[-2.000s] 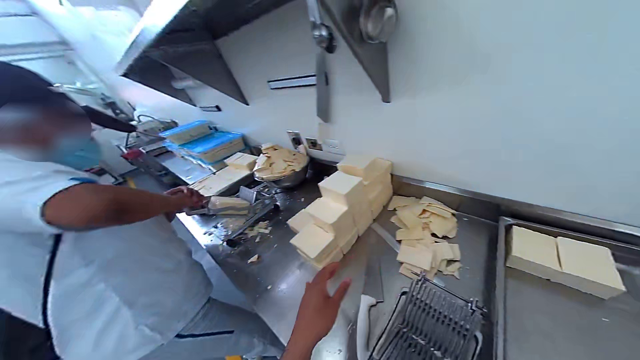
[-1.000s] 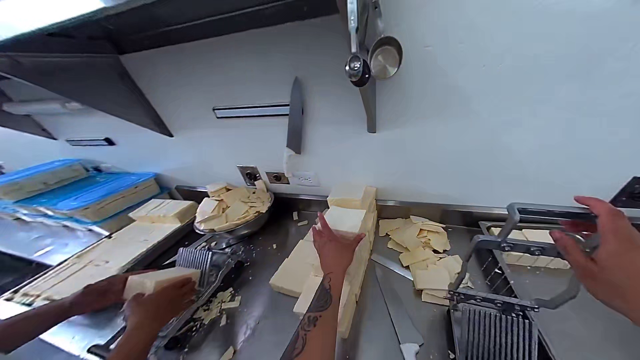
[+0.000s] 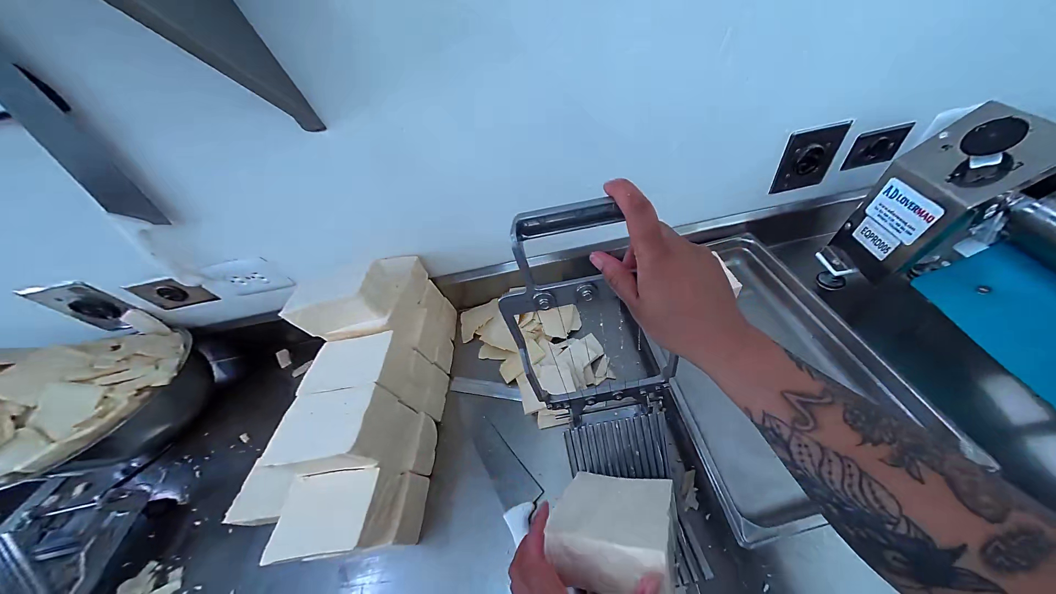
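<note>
My left hand [image 3: 540, 553], at the bottom edge, holds a pale block [image 3: 612, 528] that looks like cheese over the ribbed base of a wire slicer [image 3: 623, 441]. My right hand [image 3: 672, 280] is at the black handle [image 3: 569, 219] of the slicer's raised wire frame, thumb and forefinger apart; whether the palm bears on the handle is hidden. Stacked pale blocks [image 3: 338, 412] stand to the left. Thin offcuts [image 3: 561, 355] lie behind the frame and show through its wires. A knife [image 3: 503, 466] with a white handle lies between the stack and the slicer.
A steel tray [image 3: 742, 536] lies right of the slicer. Farther right stands a metal machine [image 3: 932, 181] with a blue belt [image 3: 998, 305]. At the left are a metal bowl [image 3: 186, 388] heaped with offcuts and part of another slicer [image 3: 74, 528]. A shelf bracket [image 3: 239, 66] juts from the wall above.
My left hand has left the top of the stack and now holds a block at the slicer. My right hand stays by the raised frame's handle. The view has swung right.
</note>
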